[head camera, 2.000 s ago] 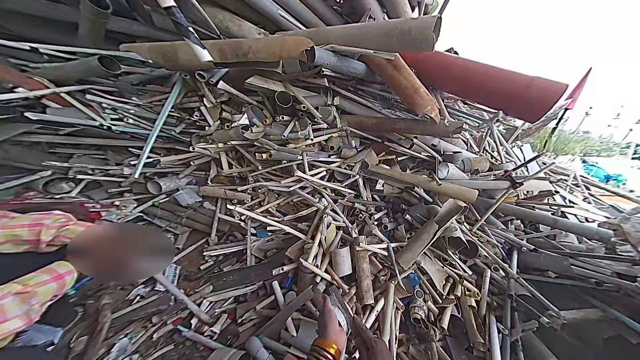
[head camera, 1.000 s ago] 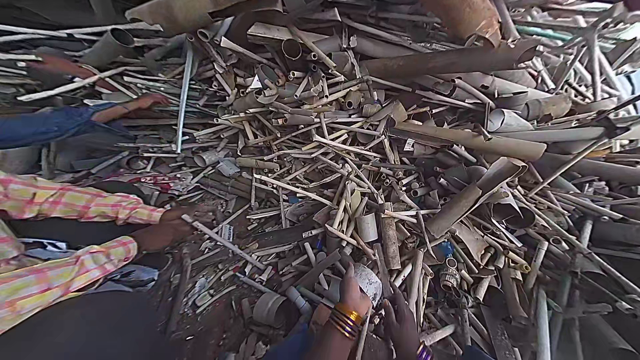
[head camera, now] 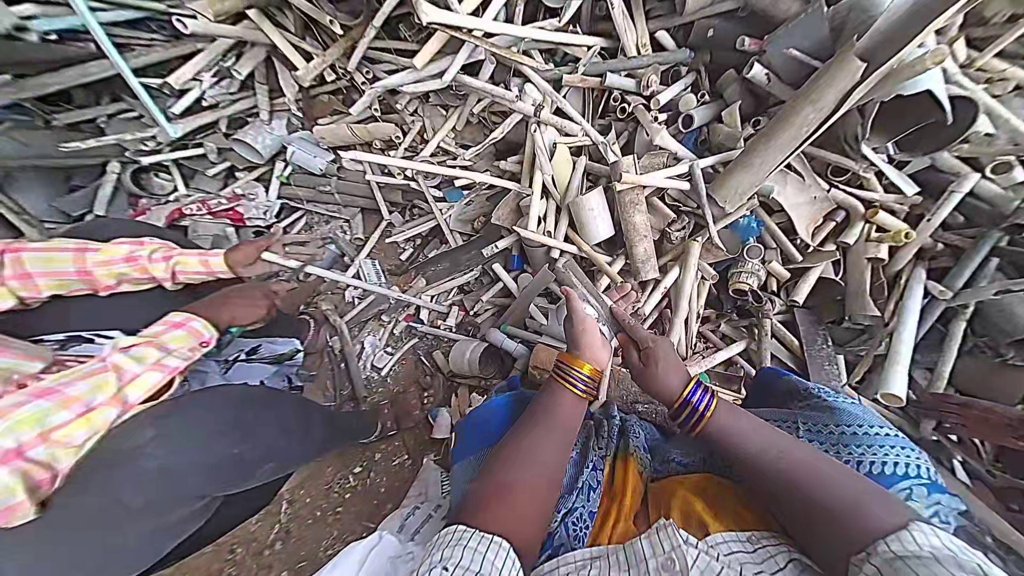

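Observation:
Close together over the near edge of a heap of scrap plastic pipes [head camera: 592, 216], both my hands are on a greyish broken pipe piece [head camera: 589, 290]. My left hand [head camera: 586, 334], with gold bangles at the wrist, cups its near end from the left. From the right, the fingers of my right hand [head camera: 650, 356], with purple and gold bangles, lie along it. The hands partly hide the piece. Just beyond them are a short white pipe section [head camera: 591, 216] and a brown, dirty pipe length [head camera: 638, 232]. A wooden-looking block [head camera: 544, 362] lies beside my left wrist.
At the left, a co-worker's hands [head camera: 248, 280] in checked sleeves are at a thin pale pipe [head camera: 352, 282]. A long split pipe [head camera: 792, 128] slants across the upper right. A short wide pipe [head camera: 478, 358] lies near my lap, by bare soil [head camera: 344, 496].
The view has tilted down toward my lap. A pale curved pipe piece showed at my left hand a second ago; now both hands are together on a greyish piece. The co-worker's blue sleeve is out of view.

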